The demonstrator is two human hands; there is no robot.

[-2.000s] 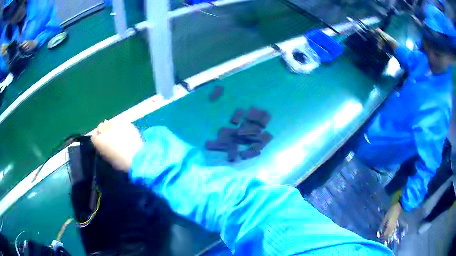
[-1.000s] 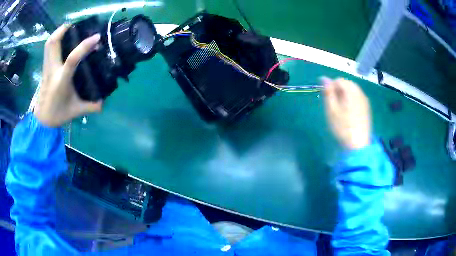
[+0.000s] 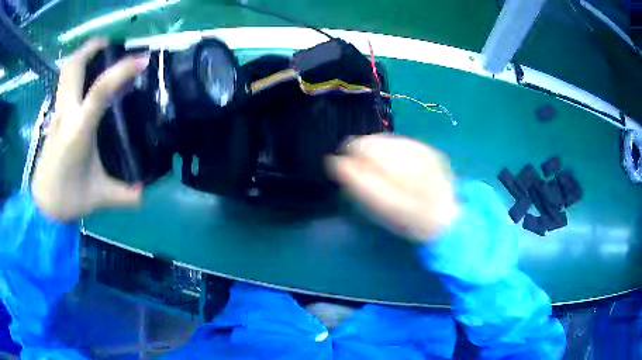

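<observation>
My left hand (image 3: pixel 81 140) grips the black lens module (image 3: pixel 137 116) at the left; its round glass lens faces right and a white cable lies over it. The black housing (image 3: pixel 296 140) lies on the green bench right beside the module; whether they touch is hard to tell. A multicolour wire harness (image 3: pixel 334 88) runs over the housing and its loose end lies on the bench to the right. Red wires stand up at the housing's right edge. My right hand (image 3: pixel 398 183) is blurred at the housing's front right edge; its fingertips are unclear, and whether it holds anything cannot be told.
A loose pile of dark foam pads (image 3: pixel 542 197) lies at the right, with one pad (image 3: pixel 545 112) apart behind it. A grey post (image 3: pixel 512 31) stands at the white conveyor edge (image 3: pixel 422 53). A white coil (image 3: pixel 631 155) is cut off at the right rim.
The housing has turned and sits closer to the lens module. My right hand has let go of the harness end and moved left to the housing. My left hand still holds the module.
</observation>
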